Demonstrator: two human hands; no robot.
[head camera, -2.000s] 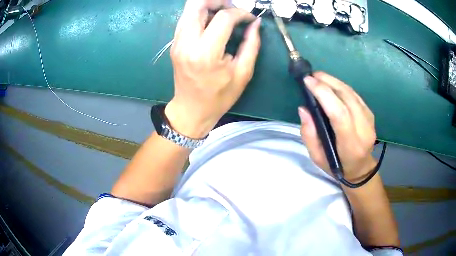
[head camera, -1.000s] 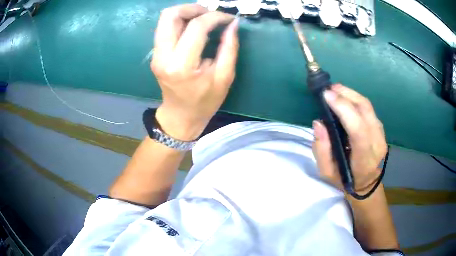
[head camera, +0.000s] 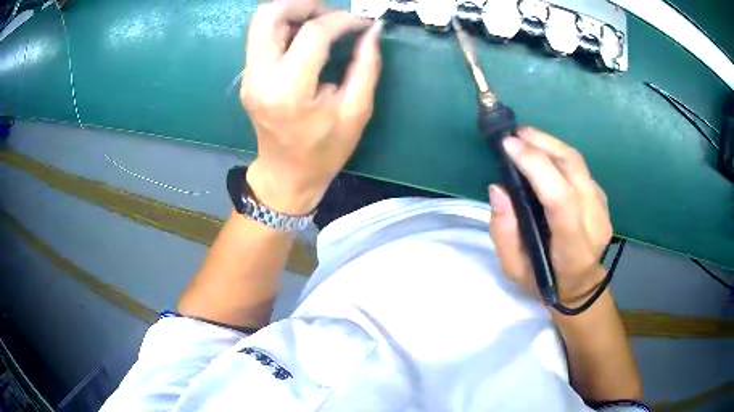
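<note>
A pale workpiece strip (head camera: 501, 20) with several rounded silver-white units lies at the top centre, partly cut off by the picture's edge. My right hand (head camera: 555, 211) holds the black soldering iron (head camera: 527, 211) like a pen. Its metal tip points up and left, at the strip's near edge; contact cannot be told. My left hand (head camera: 310, 105) is left of the iron, thumb and index finger pinched at the strip's left end. A thin strand of solder wire (head camera: 236, 79) shows faintly behind it; at the fingertips it is blurred.
Tweezers (head camera: 682, 109) lie on the green bench (head camera: 435, 105) at the right, near a black object (head camera: 728, 137) at the edge. A white strip (head camera: 684, 30) curves across the top right. A loose thin strand (head camera: 153, 182) hangs over the bench's front edge at left.
The strip and tweezers have shifted right in the picture. My left hand has moved left from the iron tip to the strip's left end. My right hand still holds the iron, slightly lower.
</note>
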